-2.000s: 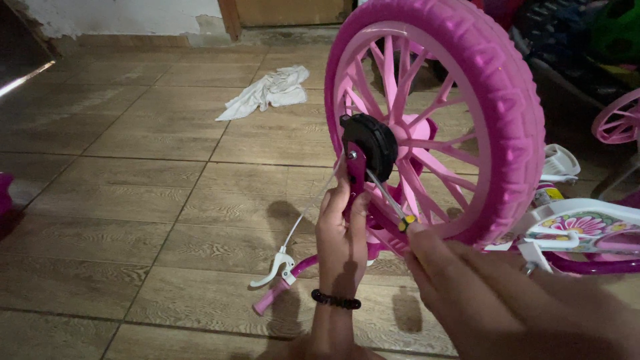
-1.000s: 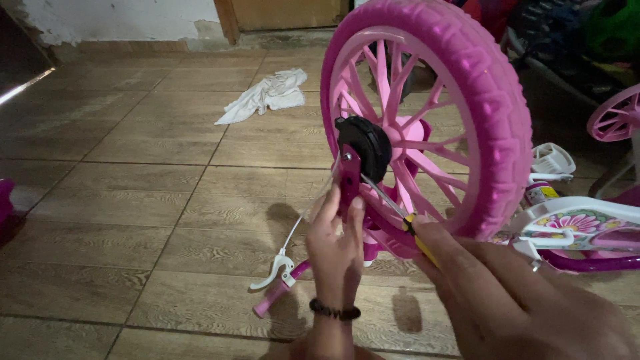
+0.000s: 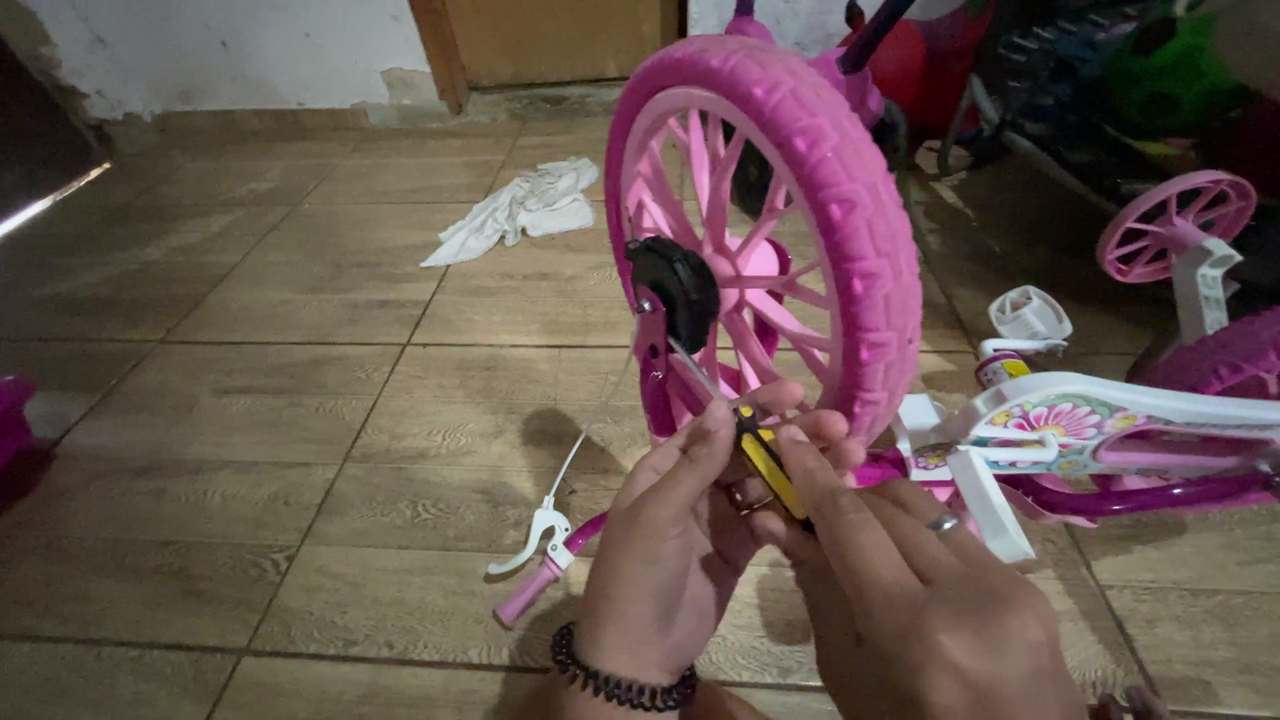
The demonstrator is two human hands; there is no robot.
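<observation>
A child's bicycle is upside down, its pink front wheel [image 3: 880, 260] raised. A black drum brake [image 3: 675, 292] sits at the hub beside the purple fork leg [image 3: 655, 385]. My right hand [image 3: 920, 590] grips the yellow and black handle of a screwdriver [image 3: 768, 465], whose metal shaft runs up toward the fork just below the drum; whether its tip touches is hard to tell. Around the front of the handle and the shaft curl the fingers of my left hand [image 3: 680, 530], with a black coiled band at its wrist.
On the tiled floor lie a white brake lever [image 3: 542, 535] and pink grip [image 3: 527, 592] on the handlebar. Farther back is a white cloth [image 3: 530, 210]. To the right are the white chain guard [image 3: 1150, 410], a pedal [image 3: 1030, 313] and a pink training wheel [image 3: 1178, 228].
My left hand has let go of the fork leg and moved down and right to the screwdriver. My right hand still holds the handle.
</observation>
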